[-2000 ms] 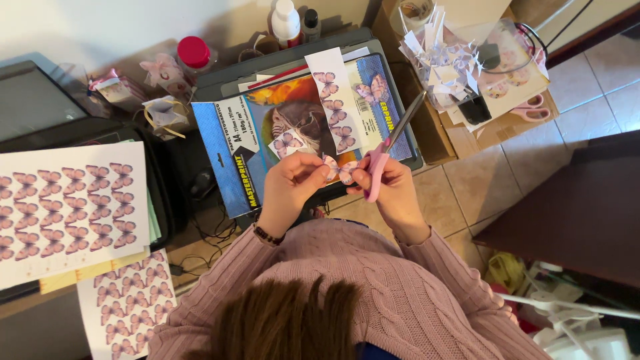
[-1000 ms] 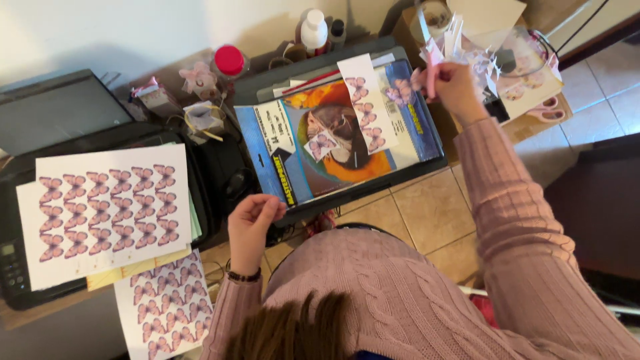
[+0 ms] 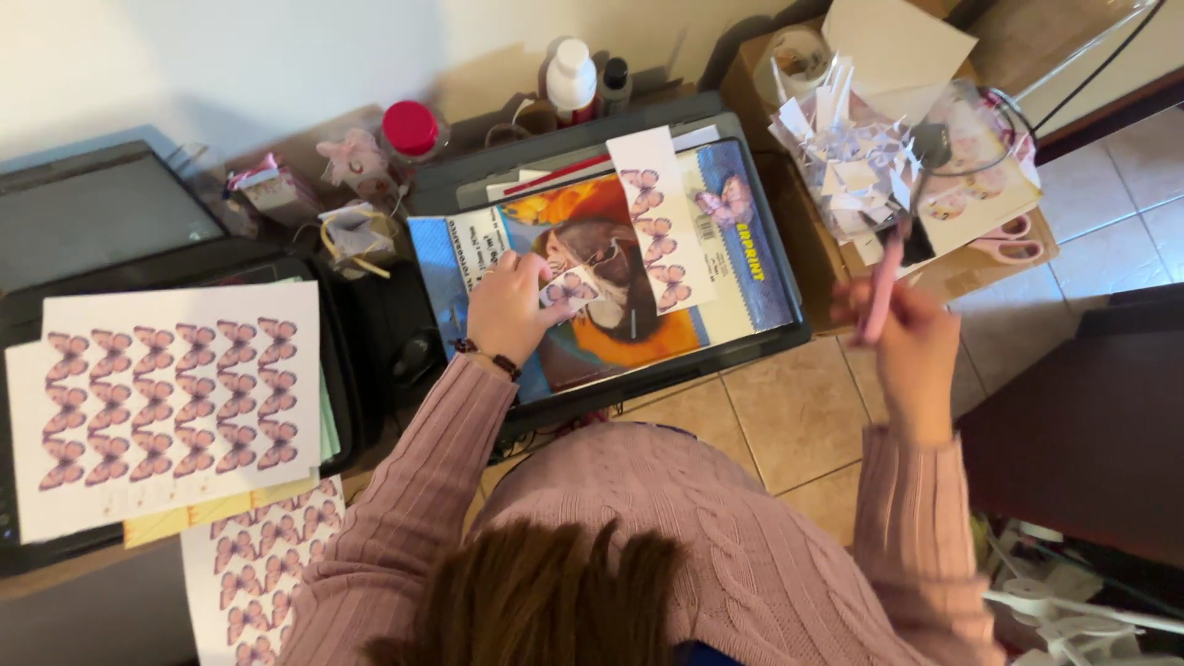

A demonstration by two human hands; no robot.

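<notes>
My left hand (image 3: 511, 303) grips a small paper piece with a printed butterfly (image 3: 568, 289) over the photo paper pack (image 3: 615, 342). A paper strip with several printed butterflies (image 3: 659, 236) lies on the pack, and a cut-out butterfly (image 3: 728, 202) rests to its right. My right hand (image 3: 911, 342), blurred, holds pink-handled scissors (image 3: 883, 287) beside the cardboard box, below a heap of white paper scraps (image 3: 846, 162). The scissor blades are partly blurred against the things on the box.
Printed butterfly sheets (image 3: 171, 398) lie over a black printer at left, with another sheet (image 3: 268, 573) lower down. Behind the pack stand a red-lidded jar (image 3: 411, 129) and a white bottle (image 3: 571, 83). Another pink-handled pair of scissors (image 3: 1013, 245) lies on the cardboard box (image 3: 980, 268).
Two seconds ago both hands were together over the pack, with the scissors at a small butterfly. Then my right hand reached to the scraps. Now my left hand has taken the small paper piece from the pack.
</notes>
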